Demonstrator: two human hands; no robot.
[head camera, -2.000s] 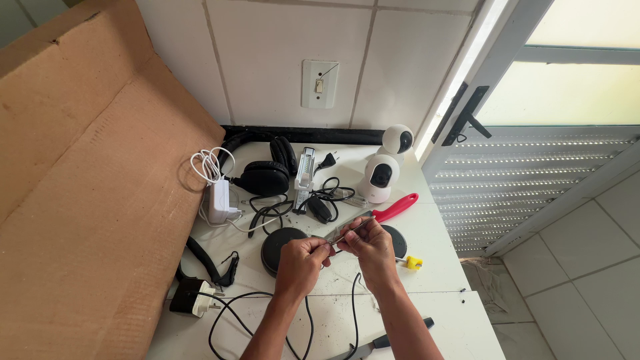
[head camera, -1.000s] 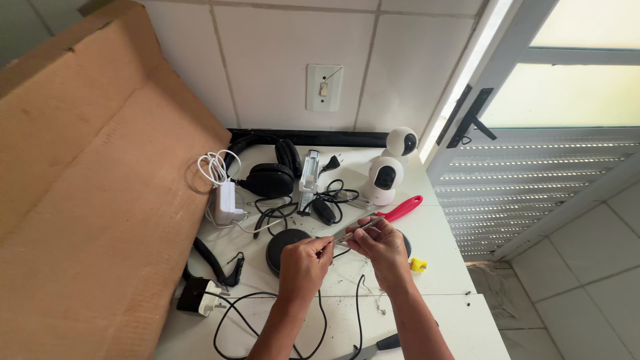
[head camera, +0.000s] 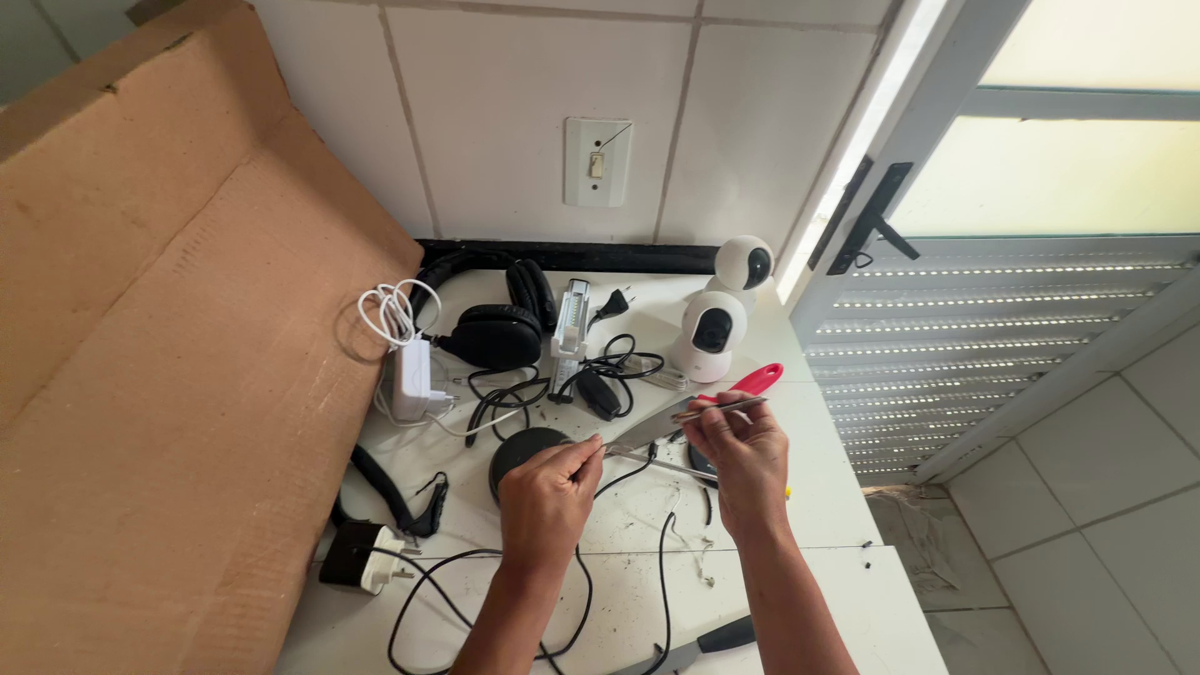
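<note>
My left hand (head camera: 553, 487) is over a round black disc (head camera: 525, 457), thumb and fingertips pinched together; whatever small piece lies between them cannot be made out. In my right hand (head camera: 741, 450) is a thin metal tool (head camera: 722, 409), gripped between thumb and fingers with its tip pointing left. Behind the hands lies a knife with a red handle (head camera: 757, 380), its broad blade (head camera: 656, 424) between them. A screwdriver shaft (head camera: 673, 466) passes below that blade, its yellow handle (head camera: 788, 492) mostly hidden by my right wrist. A second dark disc (head camera: 701, 463) is partly behind my right hand.
Black headphones (head camera: 497, 333), a white power adapter (head camera: 412, 380), a black cord with plug (head camera: 611, 305) and two white cameras (head camera: 710, 333) stand or lie behind. A cardboard sheet (head camera: 216, 375) rises at left. Nearer are a black-and-white plug (head camera: 361, 560), loose cable and a black-handled knife (head camera: 727, 636).
My hands were close together over the knife blade; now they are apart, with my right hand raised and the thin metal tool clearly showing in it.
</note>
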